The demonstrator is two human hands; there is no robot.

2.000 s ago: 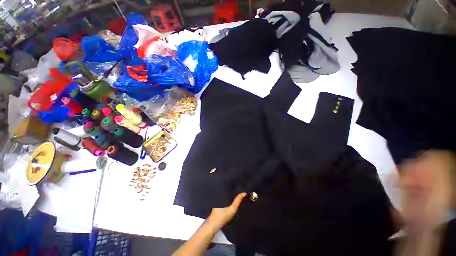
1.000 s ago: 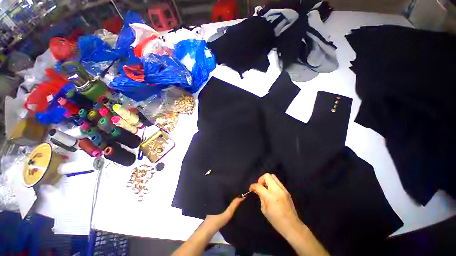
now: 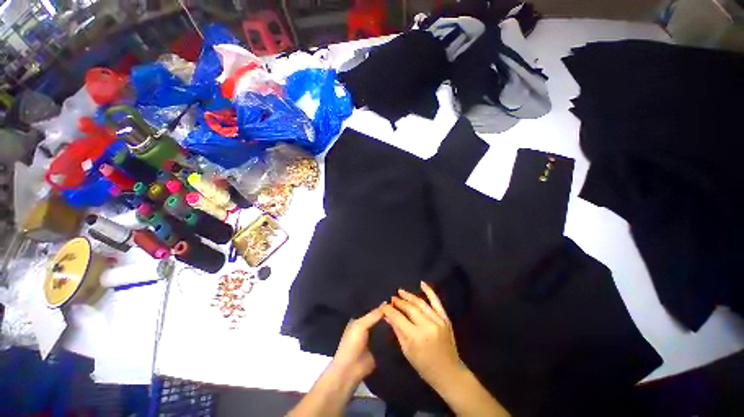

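Observation:
The black garment [image 3: 383, 220] lies spread on the white table, with a row of gold buttons [image 3: 546, 169] on one sleeve end at the right. My left hand [image 3: 356, 342] is at the garment's near part, thumb and finger together at a fold of the cloth. My right hand [image 3: 424, 332] is beside it, its thumb and finger meeting my left fingertips and its other fingers spread. The button between the fingertips is hidden now. No needle or thread can be made out.
At left are loose small buttons [image 3: 233, 295], a dark disc [image 3: 263, 273], a tray of gold buttons [image 3: 261, 240], thread cones [image 3: 198, 255] and a yellow-rimmed dish [image 3: 68, 273]. Plastic bags [image 3: 277, 118] lie behind. A dark garment pile [image 3: 665, 155] is at right, cloth pieces [image 3: 510, 89] at the far edge.
My right hand came in from the far right to my left hand, then moved slightly left with it. The gold button at my fingertips and the small light piece on the cloth no longer show.

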